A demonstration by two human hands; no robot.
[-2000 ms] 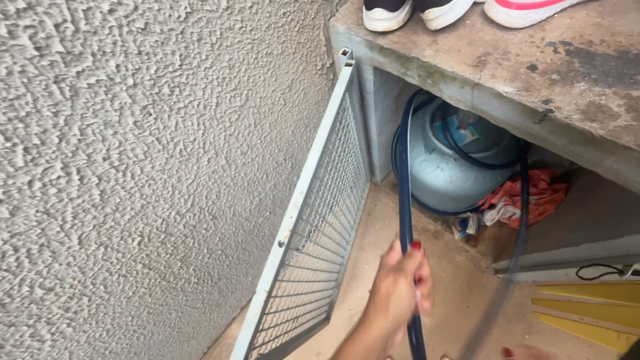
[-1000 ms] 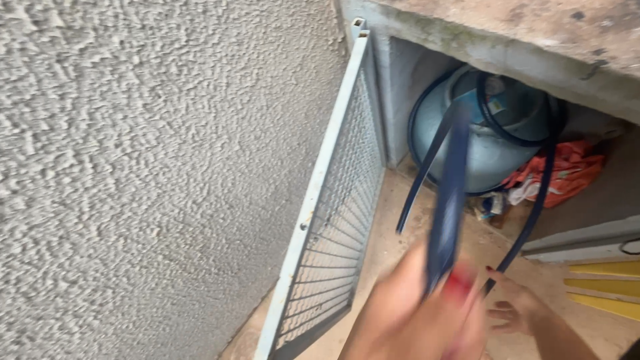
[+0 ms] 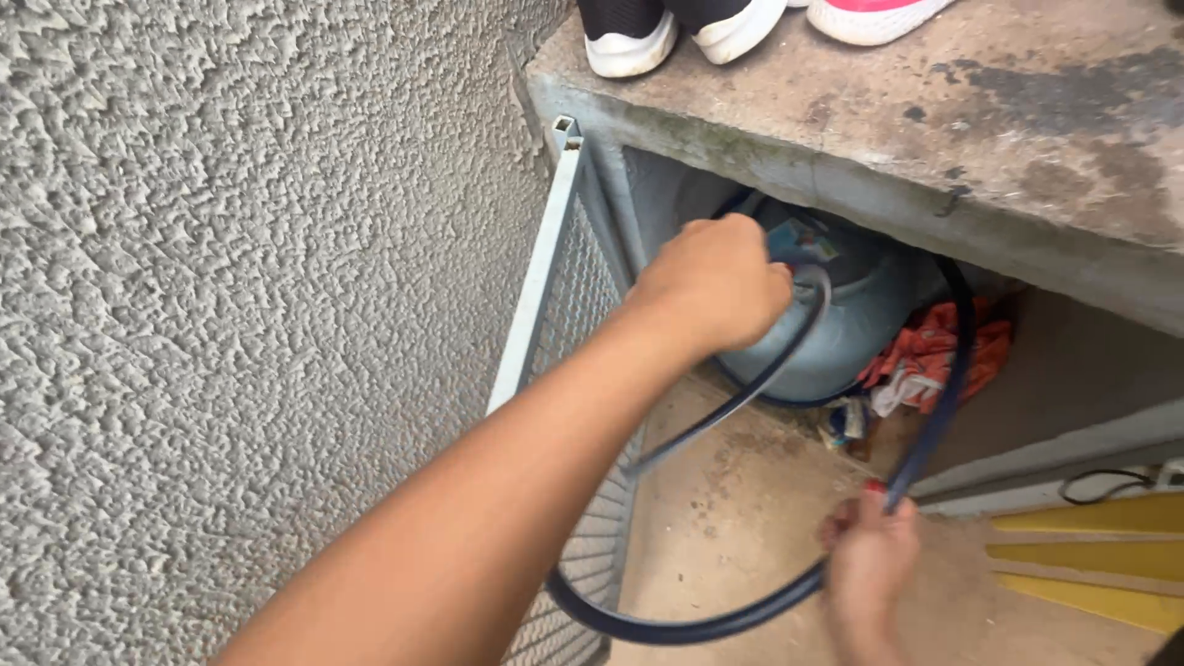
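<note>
A dark blue hose (image 3: 684,632) curves in a wide loop low in the view and runs up into the recess under a concrete slab. My left hand (image 3: 717,282) is closed around part of the hose, in front of a light blue gas cylinder (image 3: 814,356) inside the recess; its fingers are partly hidden. Lower right, my right hand (image 3: 871,536) grips the hose where it rises toward the recess. Behind the hose, an orange and white cloth (image 3: 930,356) lies crumpled beside the cylinder.
At the left stands a rough textured wall (image 3: 277,231), with an open metal mesh gate (image 3: 536,314) beside it. Shoes (image 3: 629,42) rest on the concrete slab (image 3: 860,102). Yellow slats (image 3: 1091,560) are at the lower right, near a thin black cable loop (image 3: 1101,486).
My left hand has moved up and forward, to the front of the cylinder. My right hand, low and apart from the hose a second ago, now holds it.
</note>
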